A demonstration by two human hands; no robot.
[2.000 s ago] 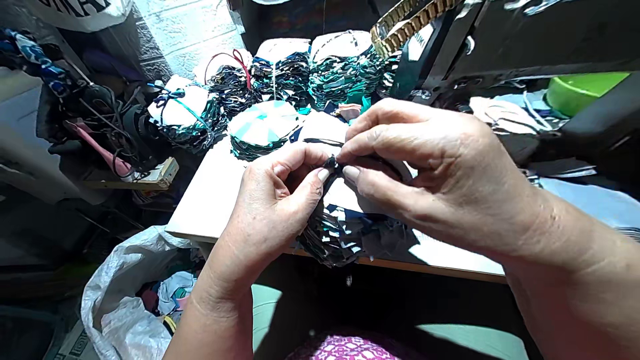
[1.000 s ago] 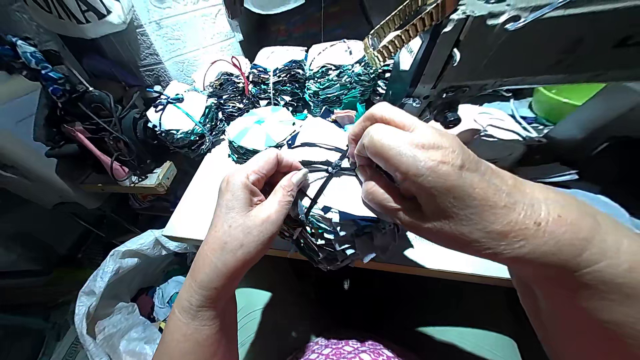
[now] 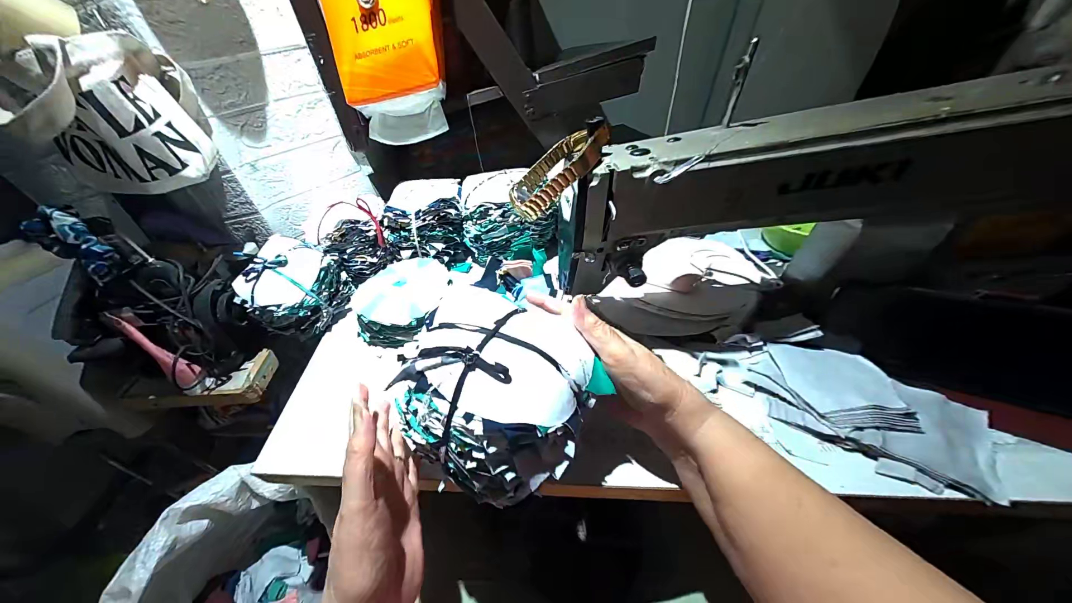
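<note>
A thick bundle of stacked fabric pieces (image 3: 519, 377), white on top with dark, green and white edges at its side, lies at the front edge of the white table. Black fabric strips (image 3: 471, 360) cross over it and meet in a knot with a loop. My left hand (image 3: 377, 502) stands upright at the bundle's left side, fingers extended and palm toward it; whether it touches is unclear. Against the right side rests my right hand (image 3: 624, 356), thumb and fingers spread, not closed around it.
Several tied fabric bundles (image 3: 427, 222) stand behind, with a smaller round stack (image 3: 402, 293) nearer. A Juki sewing machine (image 3: 804, 167) with a gold wristwatch (image 3: 557, 176) hanging on it is at right. Cut fabric pieces (image 3: 863, 402) lie beneath its arm. A white sack (image 3: 201, 528) stands lower left.
Both hands have let go of the black strips at the knot and moved apart to the bundle's two sides. The knot now shows uncovered. The view has tilted up.
</note>
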